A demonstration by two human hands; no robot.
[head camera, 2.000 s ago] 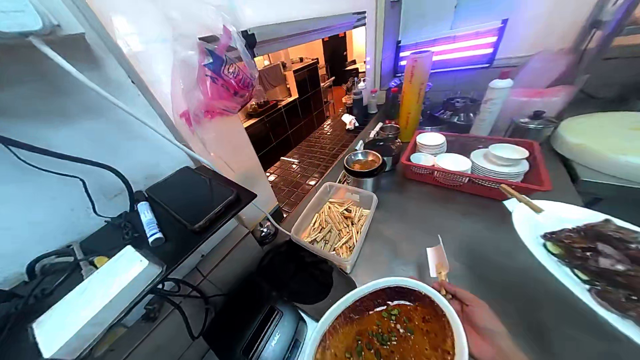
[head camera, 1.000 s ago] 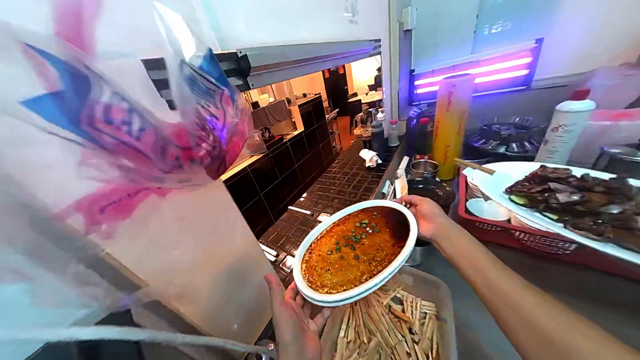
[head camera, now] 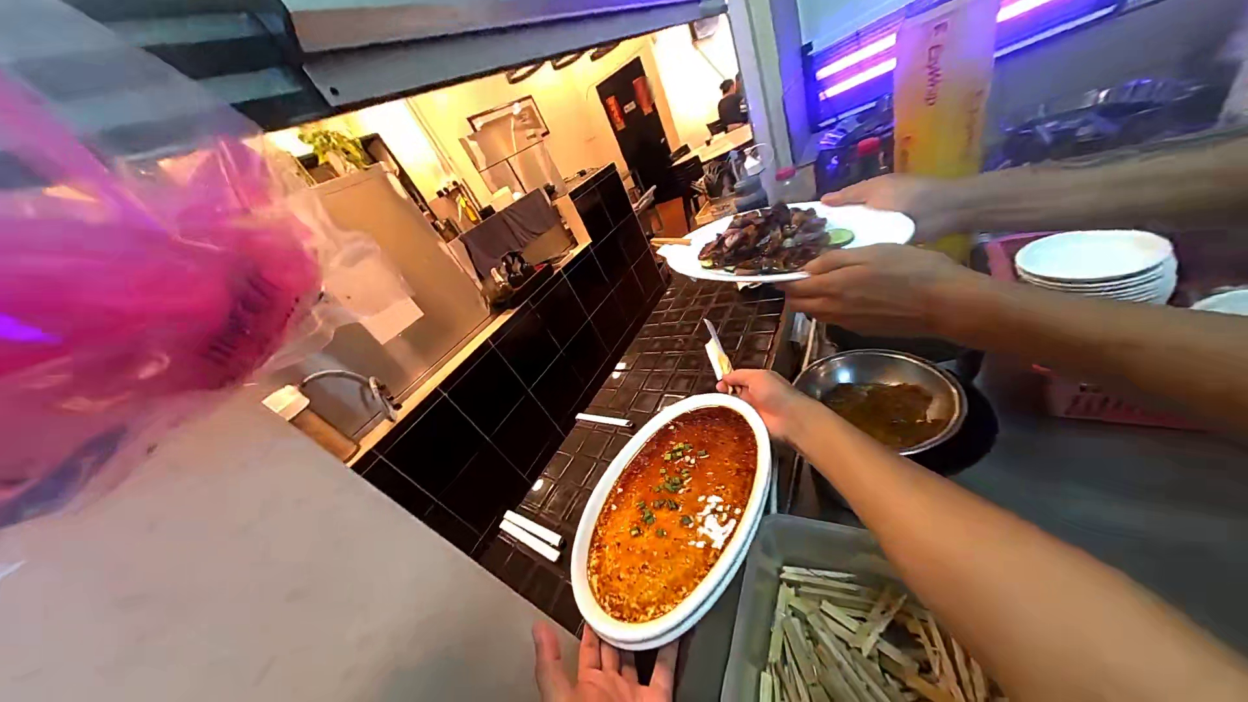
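Observation:
An oval white dish filled with orange-red sauced food and chopped green onion is held between my two hands. My right hand grips its far right rim and also pinches a small paper slip. My left hand supports the near end from below, fingers under the rim. Beyond the dish, another person's two hands hold a white oval plate of dark cooked food with cucumber slices.
A black tiled ledge runs through the pass-through opening, with white strips on it. At right are a metal bowl of sauce, stacked white plates and a plastic tub of wooden sticks. A plastic bag hangs at left.
The oval dish was on the near side at first, with only my right hand near it; now both hands hold it at the opening. The other person's hands have come into view with the plate.

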